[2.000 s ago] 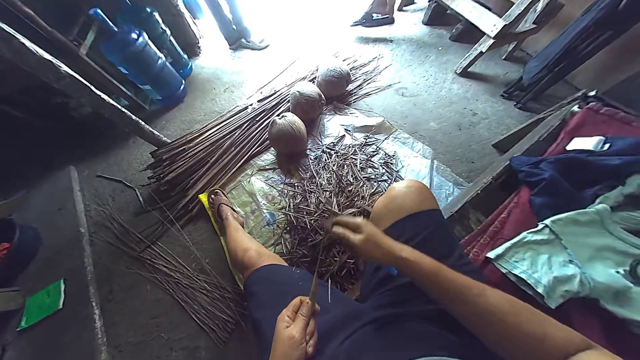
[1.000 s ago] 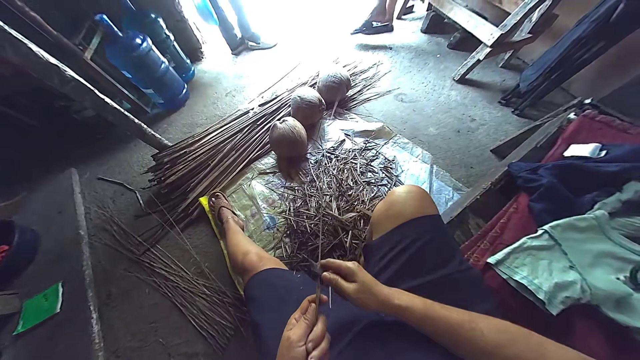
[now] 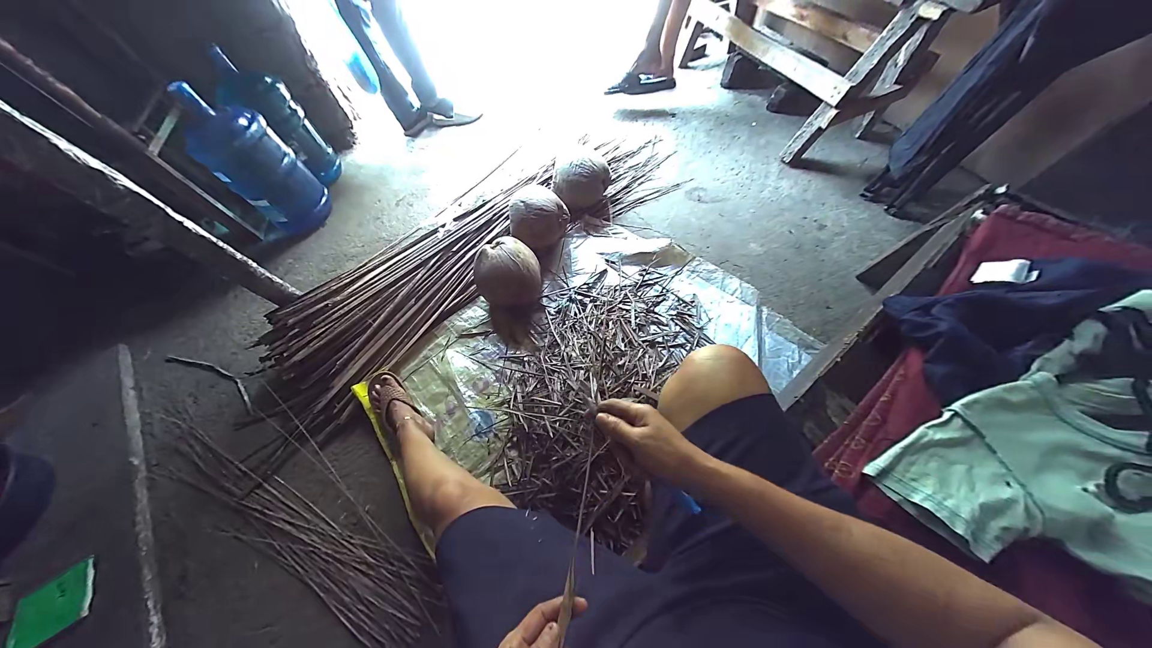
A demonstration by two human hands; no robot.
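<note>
My left hand (image 3: 544, 625), at the bottom edge, grips the lower end of a thin dry leaf strip (image 3: 581, 522) over my lap. Farther up that strip, the fingers of my right hand (image 3: 643, 436) are closed on it; whether they also hold a small tool cannot be told. Below and beyond my right hand lies a heap of short dry leaf scraps (image 3: 603, 351) between my legs, on plastic sheeting (image 3: 729, 301). Long dry strips or leaf ribs (image 3: 378, 297) lie in a bundle past my sandalled foot. Thin stripped ribs (image 3: 315, 549) are spread on the floor at the left.
Three round husked coconuts (image 3: 508, 273) rest along the bundle. Blue water jugs (image 3: 256, 166) stand at the left by a slanted pole. Clothes (image 3: 1035, 450) lie on red cloth at the right. A wooden bench (image 3: 846, 81) and two people's legs (image 3: 391, 54) are at the back.
My right hand has moved up along the strip, away from my left hand. My left hand is lower, partly out of the frame.
</note>
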